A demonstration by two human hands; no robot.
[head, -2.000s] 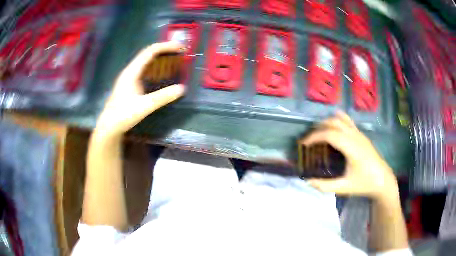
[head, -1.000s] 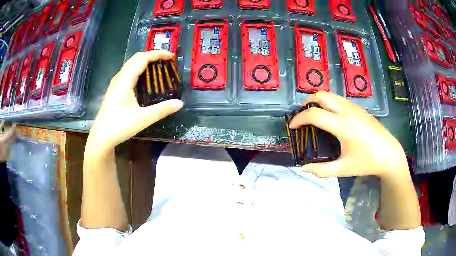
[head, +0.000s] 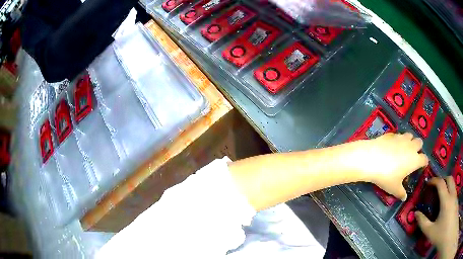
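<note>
My left hand reaches to the right over the blister tray, palm down on the red phones. Its fingers hide what is under them; a dark sliver shows beside the thumb, and I cannot tell if it holds something. My right hand is at the right edge, partly cut off, curled round dark phone batteries above the tray. Red phones lie back side up in the tray pockets, with round rings and pale battery bays, such as this phone behind my left hand.
A stack of filled blister trays lies at the upper middle. A cardboard carton below the bench bears a greyish blister tray with three red phones. Another person's dark sleeve reaches over it.
The view has swung left, bringing the carton and its tray into sight. My hands are now close together over the tray; the battery stack in my left hand no longer shows clearly.
</note>
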